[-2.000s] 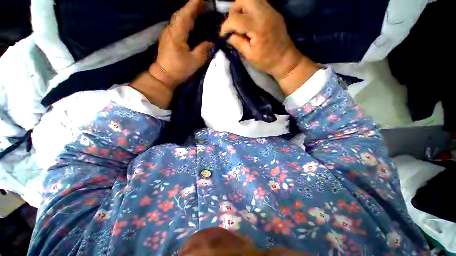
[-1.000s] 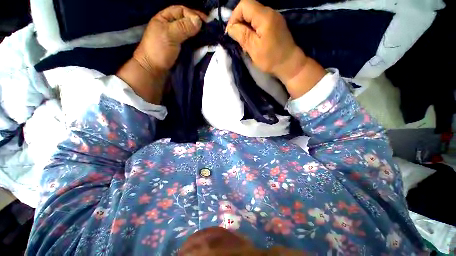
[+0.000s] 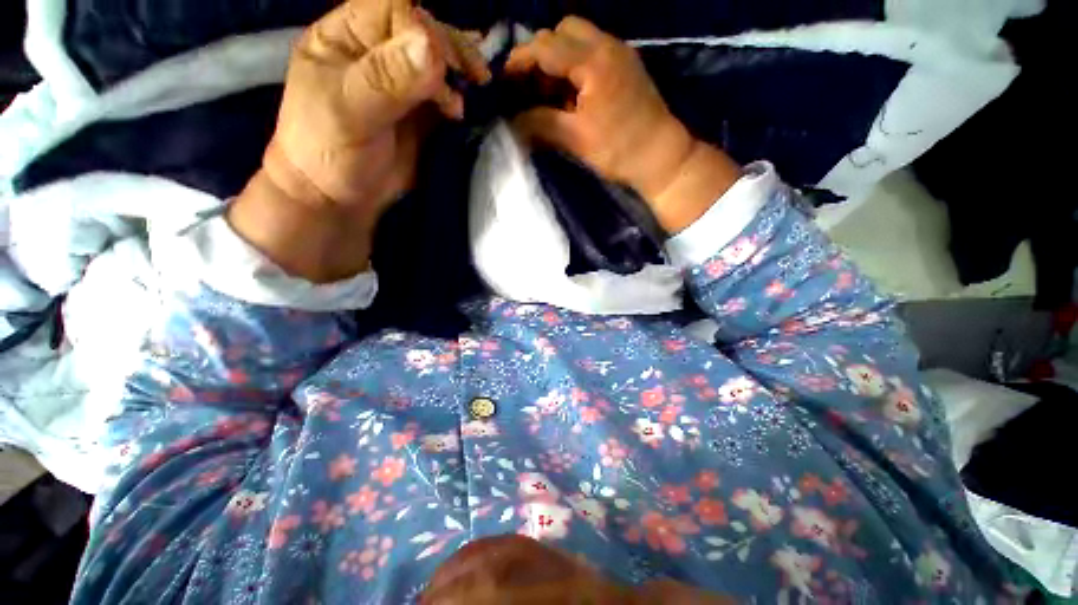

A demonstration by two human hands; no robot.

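A bundle of navy and white quilted panels (image 3: pixel 780 101) lies across the top of the view. It is gathered at a dark knot between my hands, and a white flap (image 3: pixel 511 225) with navy folds hangs from there towards my body. My left hand (image 3: pixel 361 106) is raised at the left of the knot, with its fingertips pinched on dark fabric; what exactly it grips is partly hidden. My right hand (image 3: pixel 603 106) is closed on the dark fabric tie (image 3: pixel 511 85) at the knot. The far ends of the fabric are cut off by the top edge.
A loose heap of white pieces (image 3: pixel 95 284) lies at the left. A pale piece (image 3: pixel 893 242), a grey surface (image 3: pixel 969 331) and black cloth (image 3: pixel 1028 455) with white pieces show at the right. My floral smock fills the lower view.
My left hand moved left from the knot, then turned and came back up near it. My right hand stayed near the knot. The left part of the panels shifted left.
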